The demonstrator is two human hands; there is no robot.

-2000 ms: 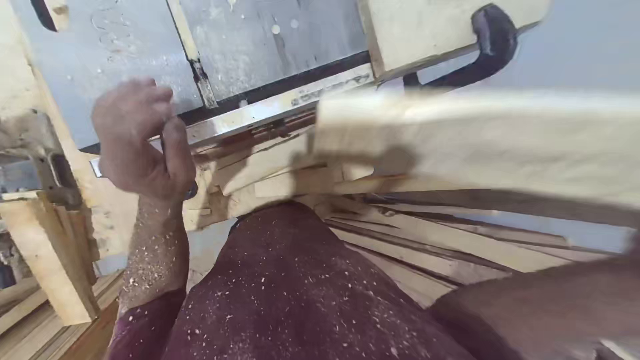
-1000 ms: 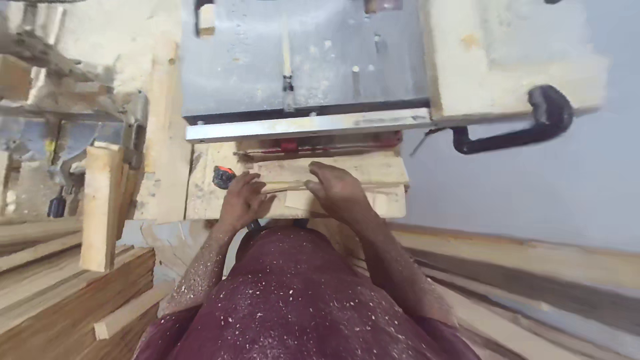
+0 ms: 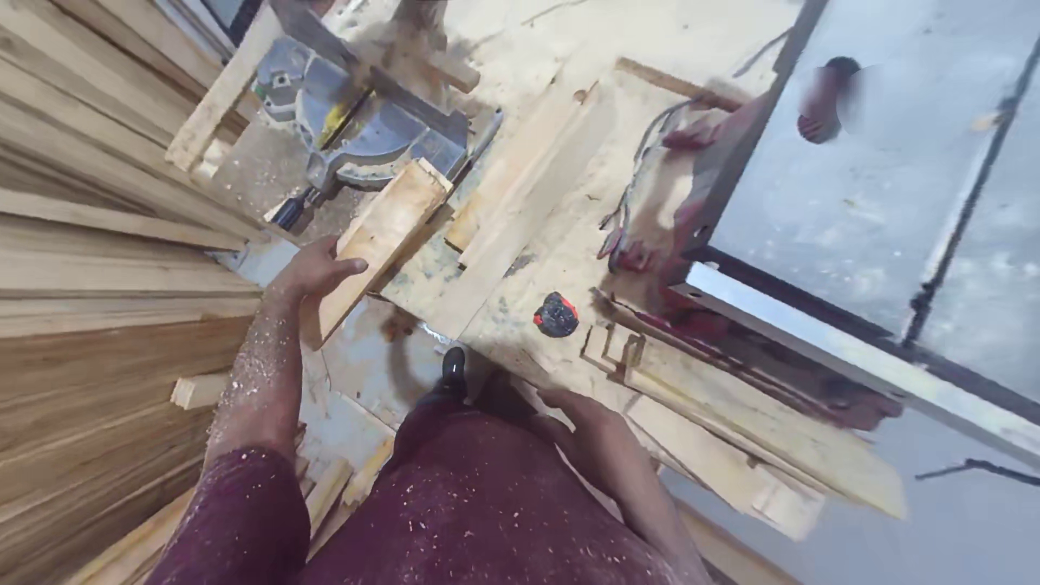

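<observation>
My left hand grips the near end of a short wooden board, thumb on its upper face and fingers over the far edge. The board's other end lies by the base of a miter saw. My right hand hangs low in front of my body, near the edge of the wooden bench; its fingers are partly hidden, and whether it holds anything does not show. Between the hands and the table saw, a black and red tape measure rests on the bench.
The table saw's metal top with its front rail stands at right. Wood offcuts lie below the rail. Stacked boards fill the left side. The miter saw's handle sticks out near my left hand.
The view has swung left. My hands, close together over the wood pieces below the rail one second ago, are apart; my left hand has taken hold of the short board.
</observation>
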